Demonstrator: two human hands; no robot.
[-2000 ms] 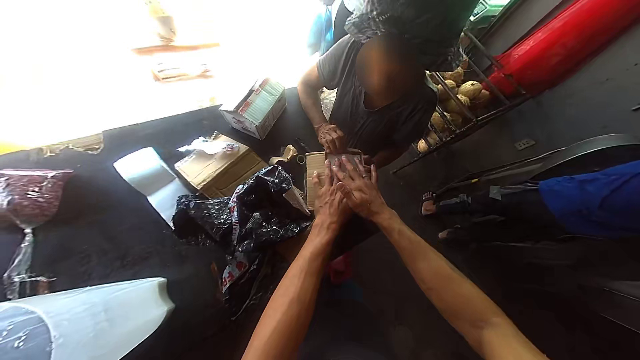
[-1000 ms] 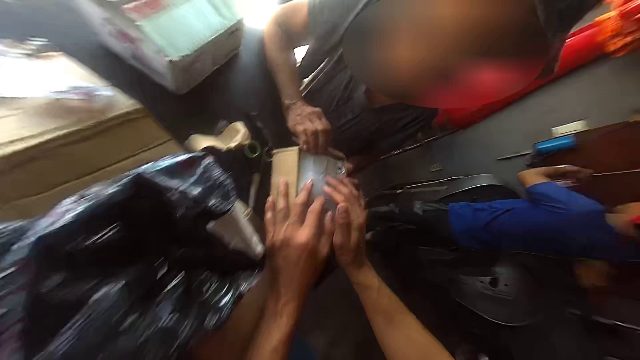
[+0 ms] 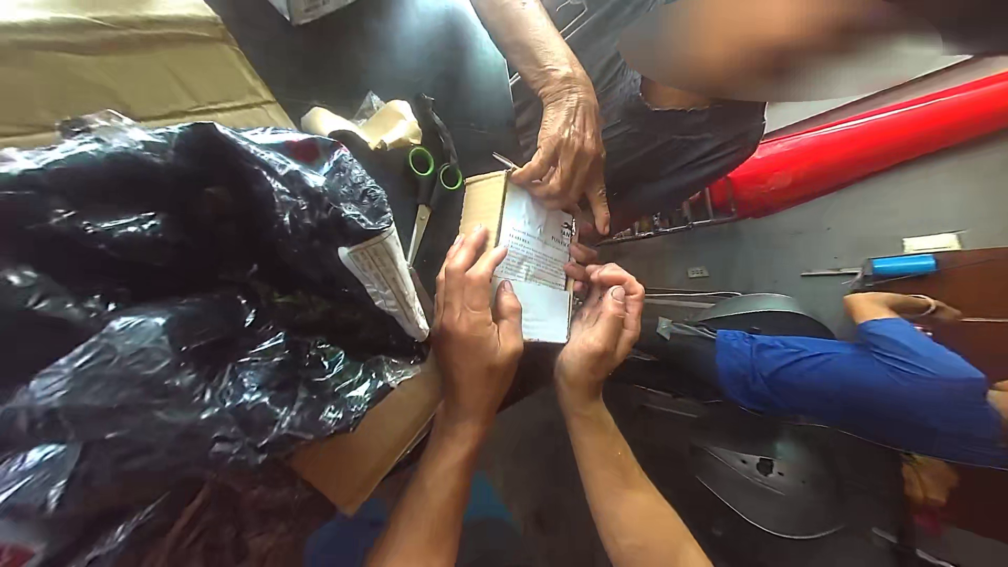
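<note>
A small cardboard box (image 3: 482, 206) with a white printed sheet (image 3: 534, 264) on its face lies in front of me. My left hand (image 3: 478, 323) rests on the box's near left part, fingers spread over the cardboard and the sheet's edge. At the near right side, my right hand (image 3: 600, 323) has its fingers curled against the box edge; its fingertips partly hide one another. A co-worker's hand (image 3: 568, 146) presses on the far end of the box, near a thin pointed thing whose kind I cannot tell. Another person's fingertips show at the right edge.
Scissors with green-ringed handles (image 3: 425, 185) lie left of the box, by crumpled tan paper or tape (image 3: 366, 126). A black plastic bag (image 3: 197, 276) fills the left, before a larger cardboard piece (image 3: 134, 59). A person in blue (image 3: 850, 378) is at the right.
The view has come much closer to the box. My right hand's fingers, spread over the sheet before, are now curled at its right edge. The co-worker's hand stays at the far end.
</note>
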